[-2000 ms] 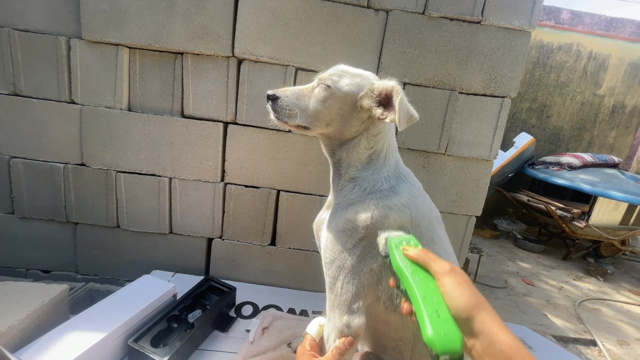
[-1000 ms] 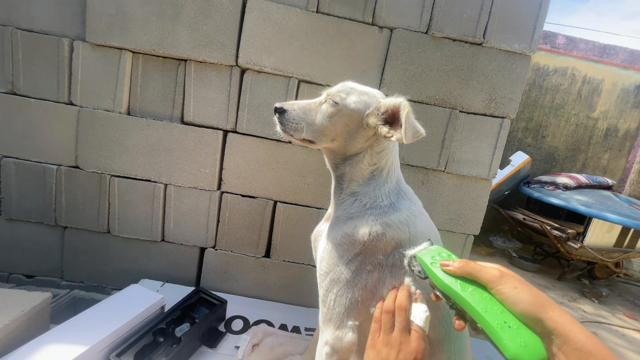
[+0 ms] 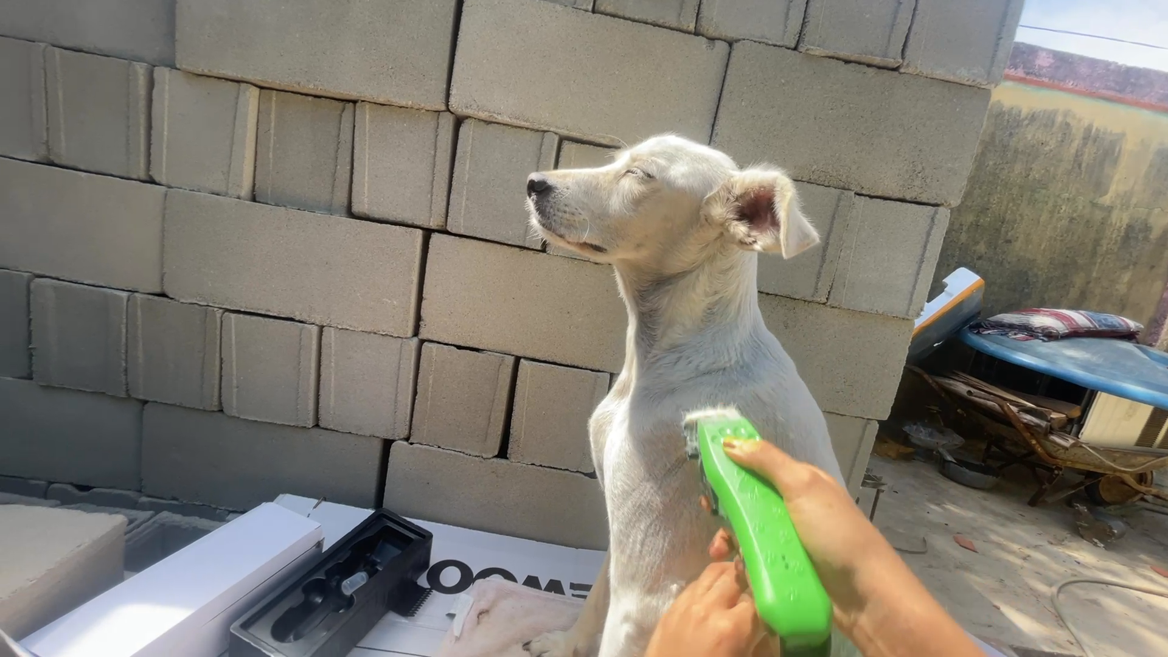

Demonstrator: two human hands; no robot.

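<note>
A short-haired white dog (image 3: 693,365) sits upright in profile, its muzzle to the left and its eye closed. My right hand (image 3: 812,520) grips a green electric hair clipper (image 3: 766,538), whose blade end, with pale hair on it, rests against the dog's shoulder. My left hand (image 3: 712,607) is low at the dog's side, partly behind the clipper; whether it holds anything is hidden. Beside the dog's front paw lies a pale pink cloth (image 3: 506,616).
Left of the dog are a black molded tray (image 3: 333,589), a white box (image 3: 182,584) and a black comb attachment (image 3: 411,599). A concrete block wall (image 3: 292,260) stands behind. At right, a blue tabletop (image 3: 1086,365) carries a striped cushion (image 3: 1058,324) near a wheelbarrow (image 3: 1077,447).
The clipper has moved from the dog's side up to its shoulder. My left hand, spread flat on the dog a second ago, is now lower, partly behind the clipper.
</note>
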